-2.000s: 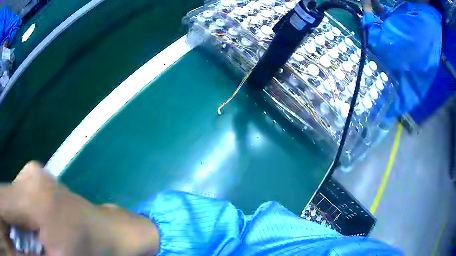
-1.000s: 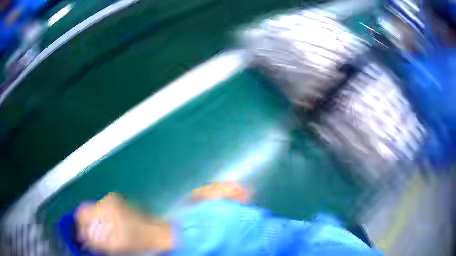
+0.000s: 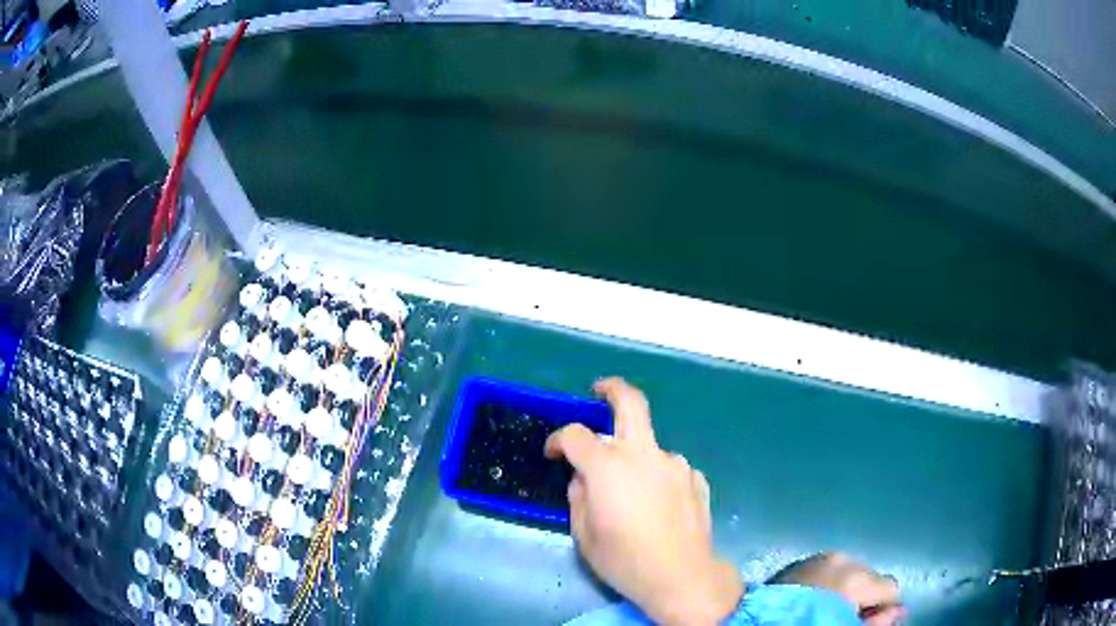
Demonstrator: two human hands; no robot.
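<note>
A small blue bin [image 3: 455, 459] with loose dark parts stands on the green bench. My right hand [image 3: 649, 495] is over its right end, thumb over the parts and forefinger at the far right corner, the two apart with nothing visible between them. The other fingers are curled, and the palm hides the bin's right side. My left hand [image 3: 844, 585] is low at the right, partly behind the blue sleeve; its fingers are cut off from clear view.
Left of the bin lies a clear tray of white-topped units [image 3: 300, 422] with coloured wires. Beyond it are a darker tray [image 3: 74, 422] and a tub [image 3: 184, 287] with red sticks. A white edge [image 3: 685, 320] runs along the back. A black tool [image 3: 1083, 583] is at the right.
The view has swung left, bringing the white-topped units, tub and bin into sight. The bin was a blue blur by my right hand; now it stands left of that hand on the bench.
</note>
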